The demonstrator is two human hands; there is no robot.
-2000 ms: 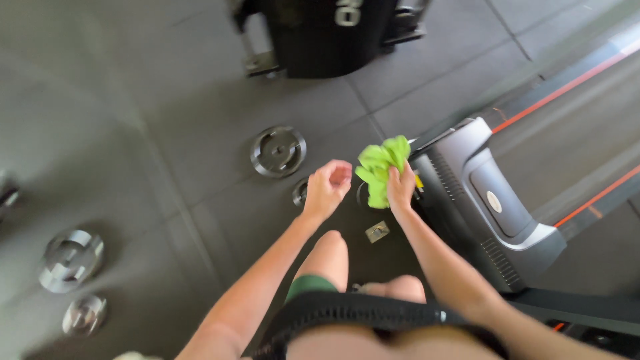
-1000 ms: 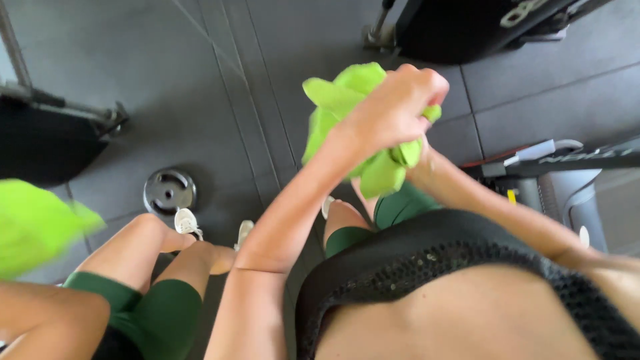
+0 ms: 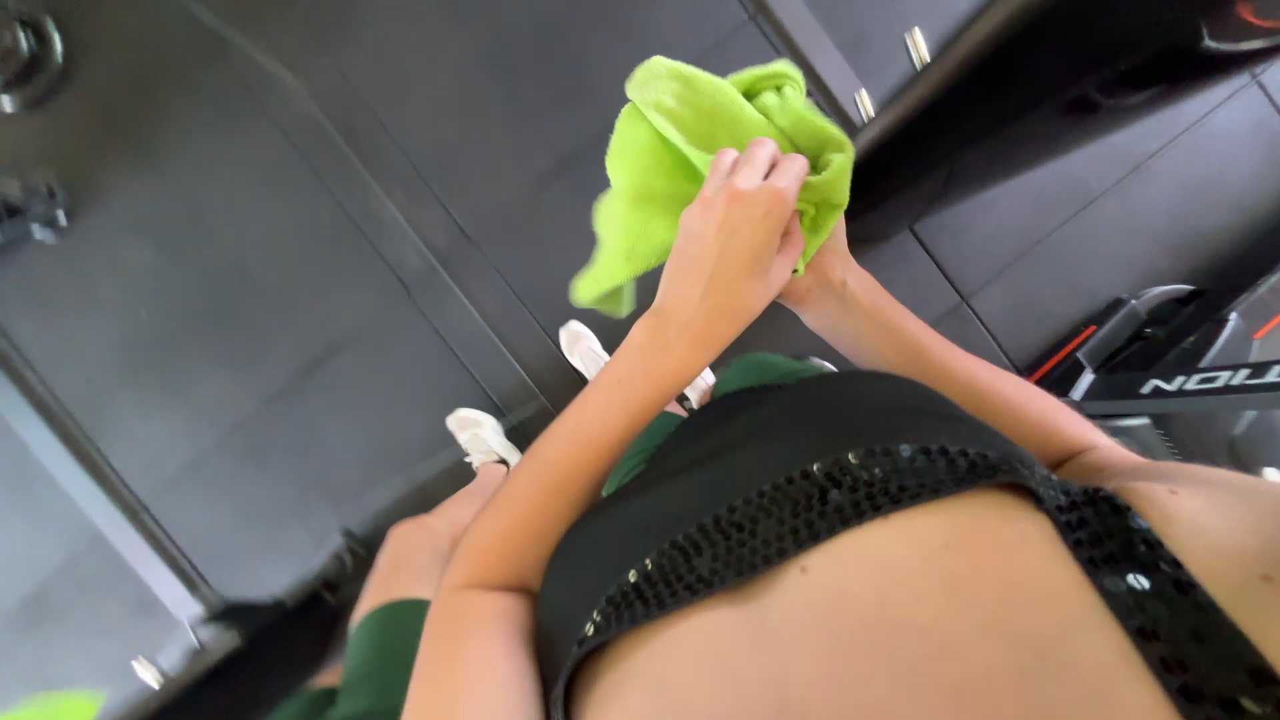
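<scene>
A bright green microfiber cloth [image 3: 690,130], loosely bunched, is held in front of me above the dark floor. My left hand [image 3: 740,215] grips it from the near side, fingers curled into its folds. Behind and to the right, my right hand [image 3: 825,265] is at the cloth's lower right edge, its fingers mostly hidden by the cloth and my left hand. The two hands are close together, and one loose corner of the cloth hangs down to the left.
Another person's leg in green shorts [image 3: 385,650] and a white shoe [image 3: 480,437] are at my lower left. Black gym equipment [image 3: 1060,90] stands at upper right, a treadmill part [image 3: 1180,385] at right. A weight plate [image 3: 25,60] lies at upper left; a metal-edged frame [image 3: 100,490] is at left.
The view has swung strongly. Two seconds ago the cloth was in my right hand, with my left hand apart from it; now my left hand grips it too.
</scene>
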